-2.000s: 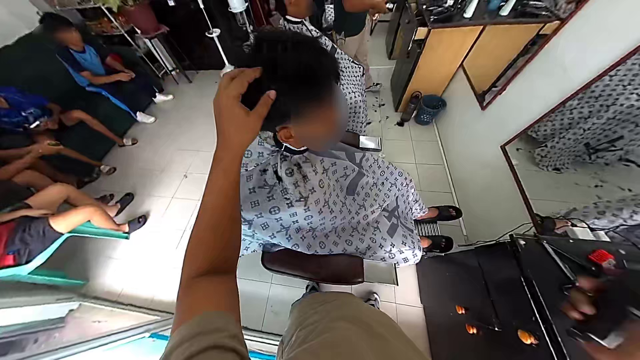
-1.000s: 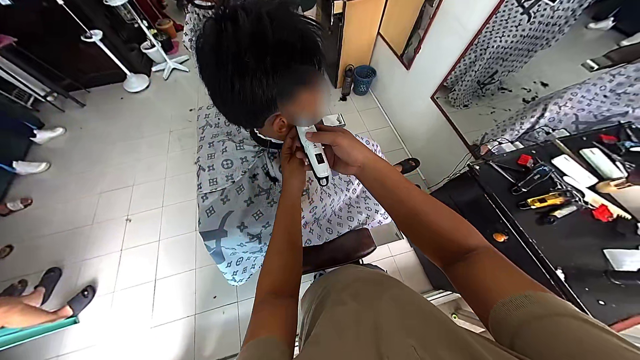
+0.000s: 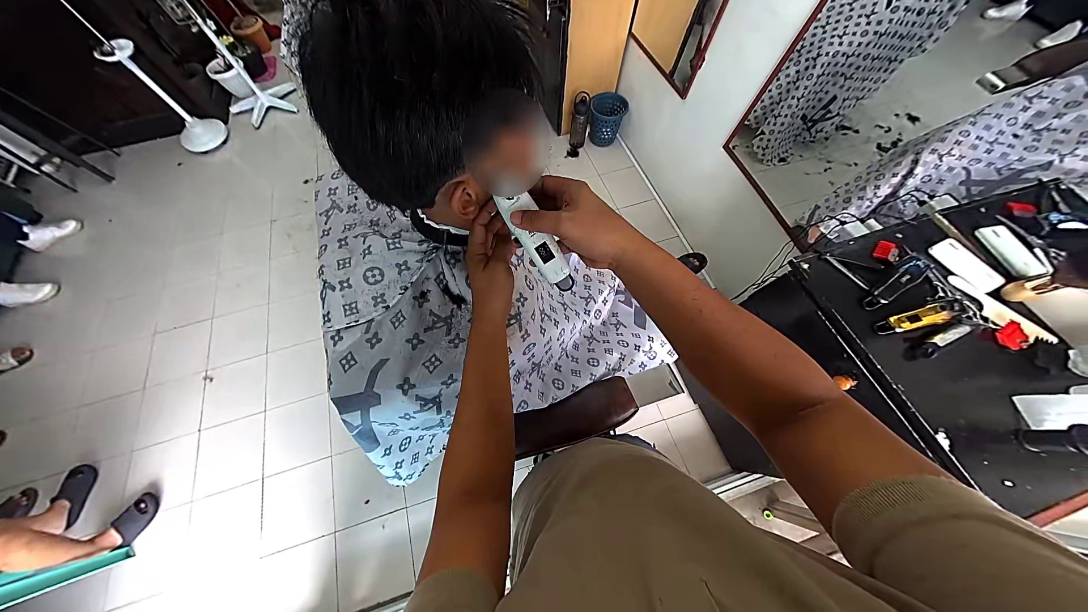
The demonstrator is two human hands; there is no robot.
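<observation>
A seated person with thick black hair (image 3: 408,93) wears a patterned barber's cape (image 3: 391,340), with a dark and white band at the neck. My right hand (image 3: 586,221) grips a white hair clipper (image 3: 540,242), its upper end close to the side of the face just in front of the ear. My left hand (image 3: 490,251) is raised below the ear, its fingers touching or very near the clipper and the jaw. Whether its fingers bear on the clipper or the skin cannot be told. Part of the chair's brown armrest (image 3: 578,416) shows under the cape.
At right, a black counter (image 3: 935,408) holds a yellow trimmer (image 3: 922,317), a red clipper guard (image 3: 1011,336) and several other tools with cords. A framed mirror (image 3: 884,110) leans on the wall. A blue basket (image 3: 607,119) stands ahead. Other people's feet (image 3: 110,527) are at left.
My left hand has come down from the top of the hair to below the ear. My right hand, earlier over the counter, now holds the clipper at the face. The view has shifted closer.
</observation>
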